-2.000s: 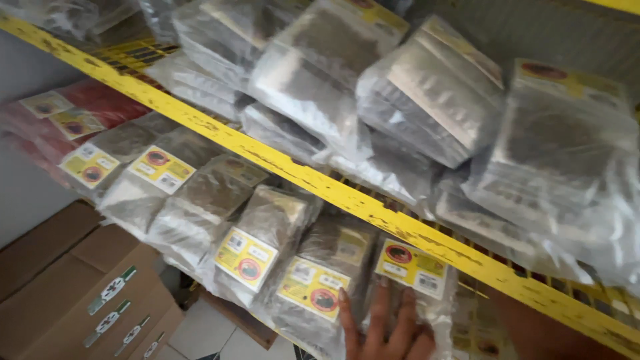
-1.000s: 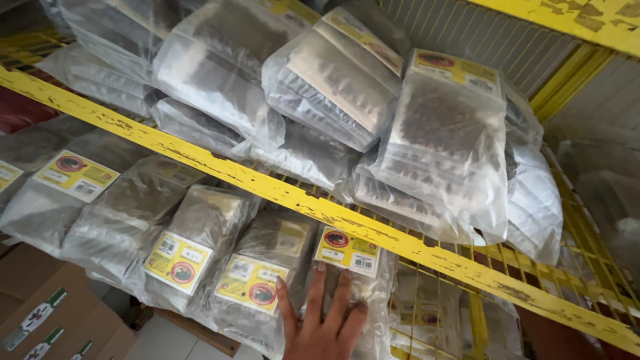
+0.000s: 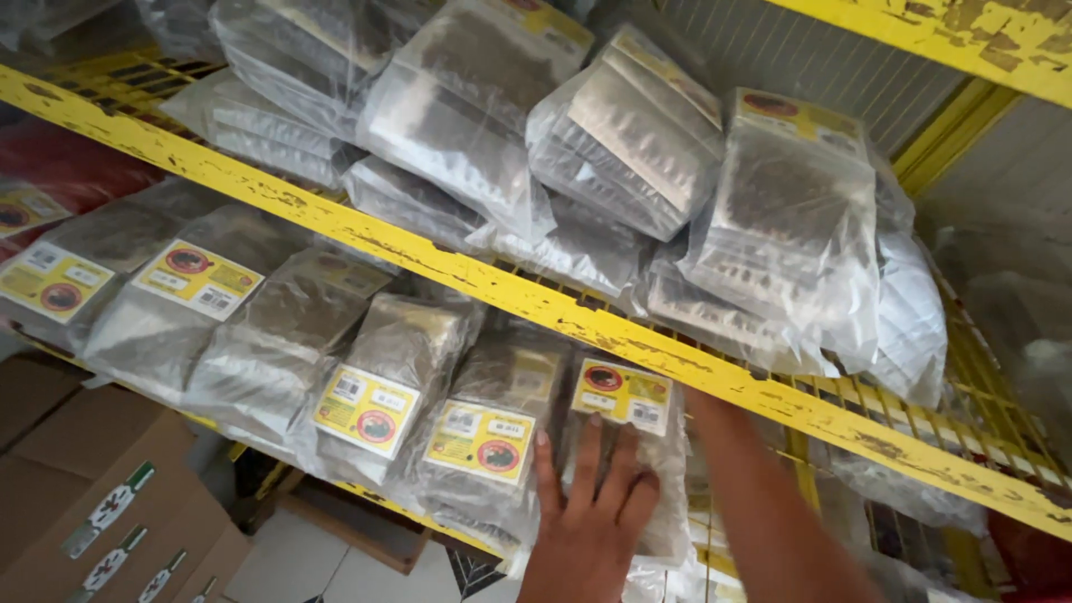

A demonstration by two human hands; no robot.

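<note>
My left hand (image 3: 595, 511) lies with spread fingers on the front of a clear plastic bag of flat packets (image 3: 662, 477), the rightmost of a row on the lower shelf. Its fingertips touch the lower edge of the yellow label (image 3: 624, 394) and the bag beside it. My right forearm rises from the bottom right and passes behind the yellow shelf rail; the right hand itself is hidden there. Another labelled bag (image 3: 494, 385) stands directly left of the touched one, with several similar bags further left.
The chipped yellow metal rail (image 3: 519, 306) of the upper shelf crosses the view diagonally. Bulky plastic bags (image 3: 787, 209) are piled on that shelf. Brown cardboard boxes (image 3: 50, 511) stand at the lower left. Another yellow rail (image 3: 988, 42) runs overhead at the upper right.
The right forearm now reaches up behind the rail beside the rightmost bag; earlier it was lower, at the right edge. My left hand stays on that bag. The view has shifted right since the first frame.
</note>
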